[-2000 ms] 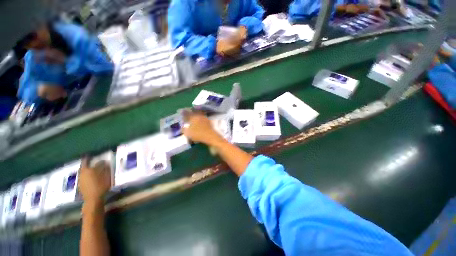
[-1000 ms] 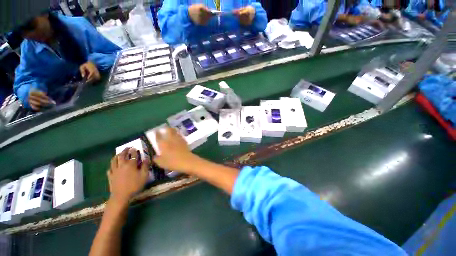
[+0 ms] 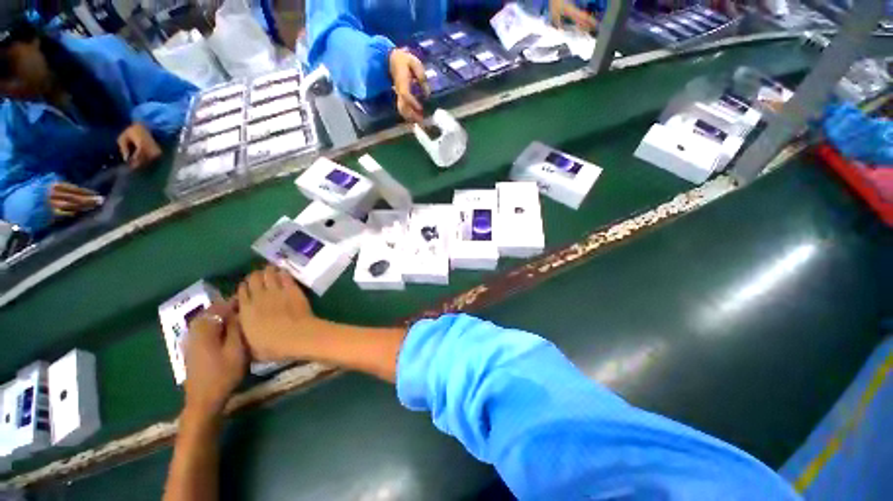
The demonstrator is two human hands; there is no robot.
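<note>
My left hand and my right hand are close together at a white retail gift box with a dark picture, near the belt's near edge. The fingers and most of what lies under my hands are hidden. A white box with a purple phone picture lies tilted just beyond my right hand. A row of open boxes with round dark shapes and a phone picture stands to the right. A plain white insert stands beside boxes at the far left.
The green conveyor belt has a chipped edge rail on my side. More boxes lie to the right by a grey post. A person's hand reaches over the far rail near a white curled piece. A blister tray lies beyond.
My hands have come together at the box on the left. The boxes on the belt have shifted left in view. The person across has reached out towards the belt, where a white curled piece now shows.
</note>
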